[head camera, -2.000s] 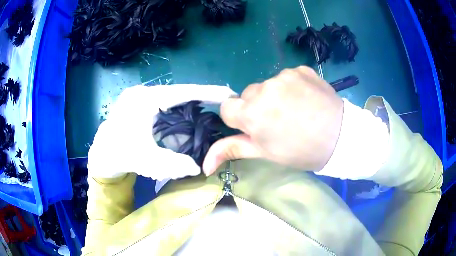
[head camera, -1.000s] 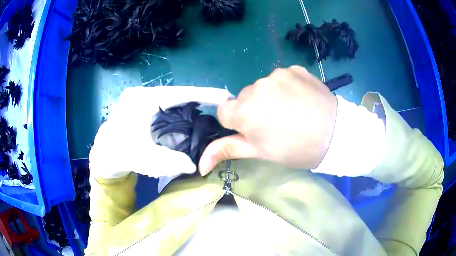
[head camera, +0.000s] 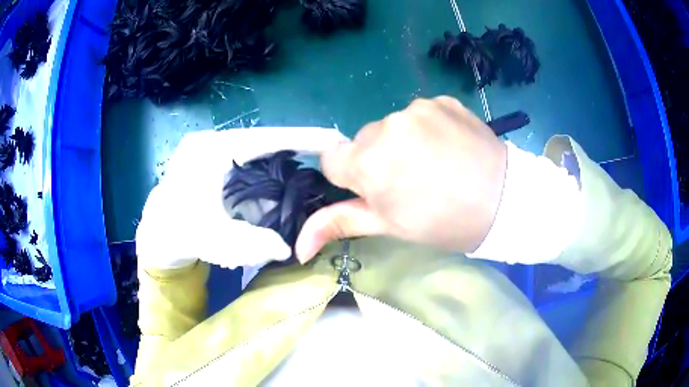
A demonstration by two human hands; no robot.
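A black spiky hair part [head camera: 283, 190] with a greyish patch is held between my hands, close to the jacket zip. My left hand [head camera: 198, 198], in a white glove, is curved around its left side and grips it. My bare right hand [head camera: 423, 178] is at its right side, thumb touching the part. A slim dark handle [head camera: 509, 123] sticks out behind my right fist. The fist hides the rest of this tool, and no blade shows.
A large pile of black hair parts [head camera: 185, 45] lies at the back left of the green bench top [head camera: 378, 79]. Another tuft [head camera: 332, 13] lies beside it, and two tufts [head camera: 487, 54] lie back right. Blue bins [head camera: 79, 166] stand left and right [head camera: 651, 98]. A red object [head camera: 32, 348] is at lower left.
Both hands and the hair part have shifted slightly to the left. The grip looks the same.
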